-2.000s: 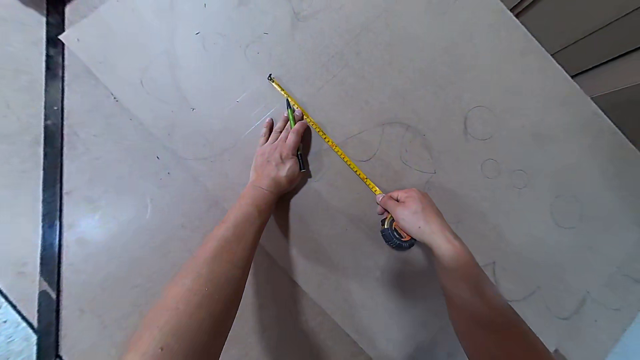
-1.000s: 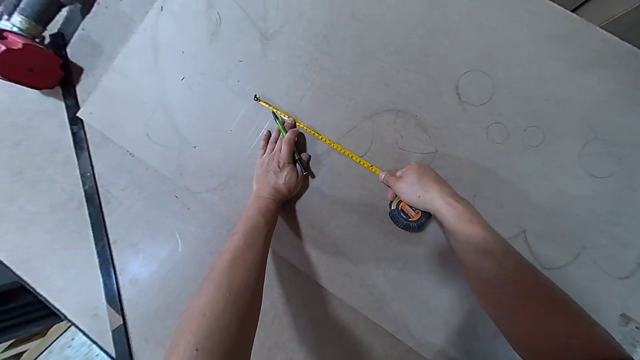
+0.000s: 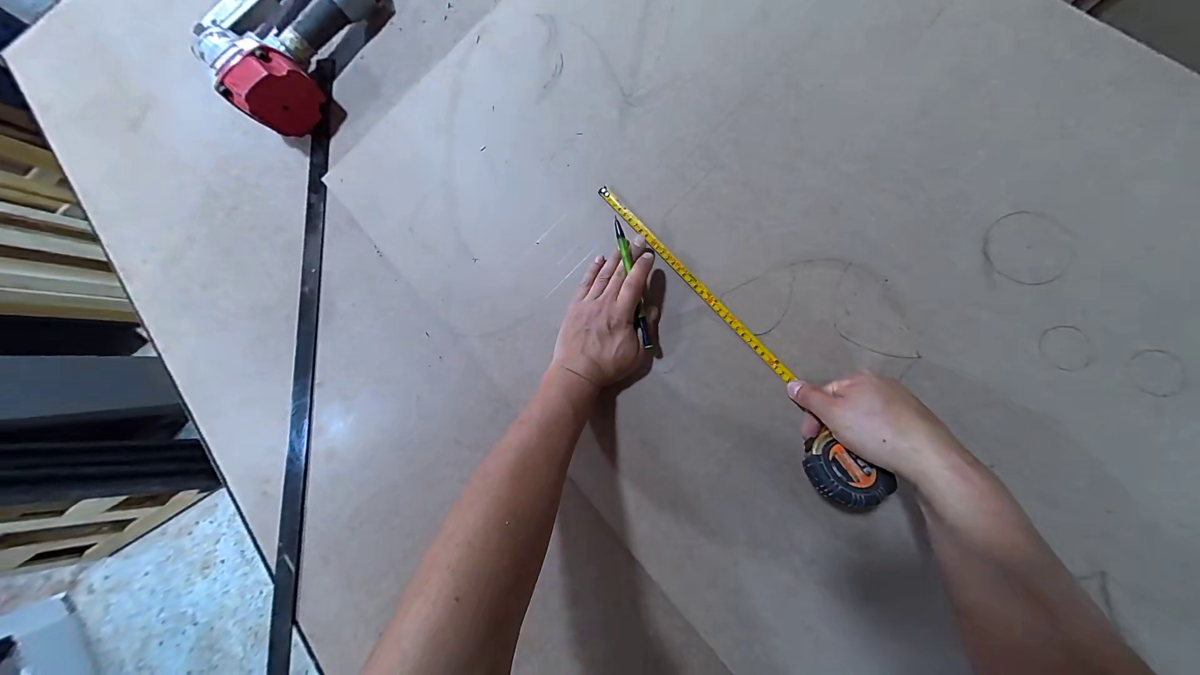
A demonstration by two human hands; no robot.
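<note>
My left hand [image 3: 603, 323] lies on a large flat sheet [image 3: 937, 169], with a green and black pencil or pen [image 3: 625, 249] between its fingers, the tip pointing up beside the tape. The yellow blade of a tape measure [image 3: 712, 302] runs slantwise across the sheet, its metal hook at the upper left end. My left fingertips are at the blade's edge. My right hand [image 3: 858, 412] grips the blade near the black and orange tape case [image 3: 850, 472], which hangs just below the fingers. Drawn circles and curves mark the sheet.
A power tool with a red round housing [image 3: 281, 94] lies at the upper left. A narrow black strip [image 3: 305, 356] runs down the left side, beside the sheet's corner. Stacked wooden slats [image 3: 56, 253] and dark boards [image 3: 84, 403] are beyond the left edge, above a speckled floor [image 3: 178, 581].
The view has shifted, so the red tool now shows fully and the floor appears. My hands keep the same hold on pencil and tape, with the blade still extended on the sheet.
</note>
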